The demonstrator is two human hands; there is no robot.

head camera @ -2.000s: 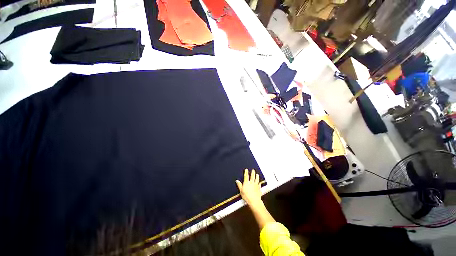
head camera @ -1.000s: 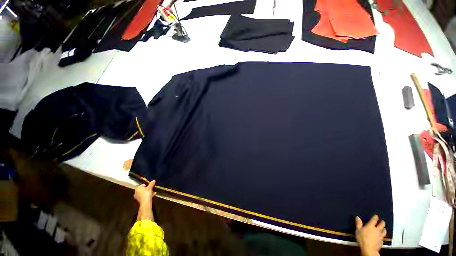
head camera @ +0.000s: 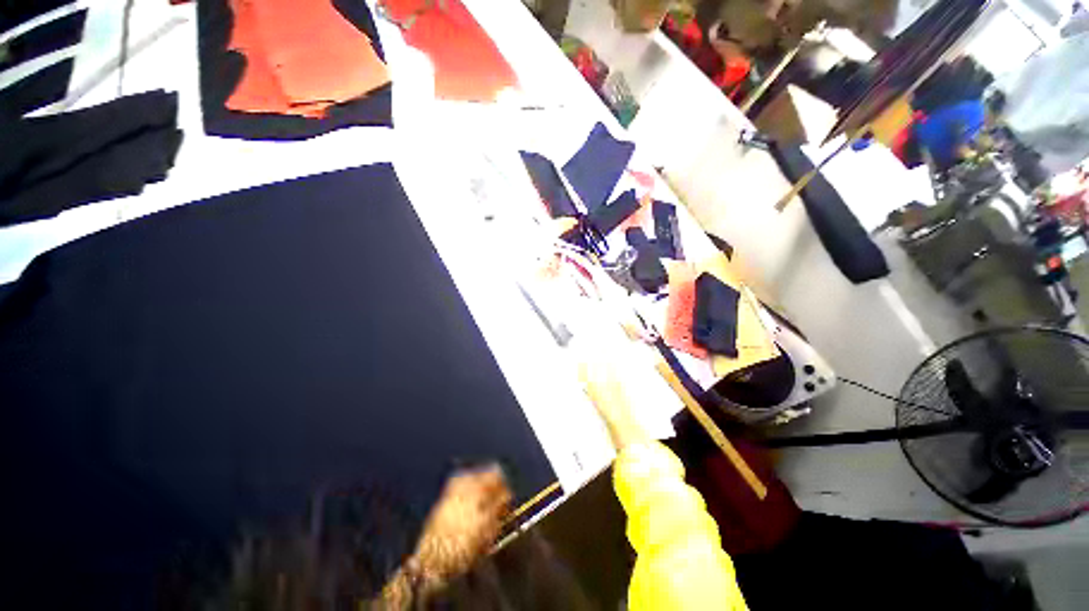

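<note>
The large navy-black cloth (head camera: 263, 346) lies flat across the near table, with its yellow-orange selvedge (head camera: 534, 506) along the near edge. My left hand (head camera: 472, 504) is blurred at the cloth's near right corner, beside the selvedge; its fingers are not clear. My right hand (head camera: 605, 380) reaches past the cloth over the white table toward the tools and scraps. It is washed out by glare, so its fingers and any hold cannot be made out. A dark flat bar (head camera: 546, 314) lies just beyond it.
Black scraps (head camera: 597, 167) and a dark block on orange and yellow pieces (head camera: 717, 314) lie at the table end. A wooden stick (head camera: 713, 432) juts over the edge. Folded black cloth (head camera: 90, 155) and red-orange pieces (head camera: 299, 60) lie across the table. A fan (head camera: 1003, 424) stands right.
The view has turned right. My right hand has left the cloth's corner and reached out over the table. My left hand has moved from the cloth's left end to near that corner.
</note>
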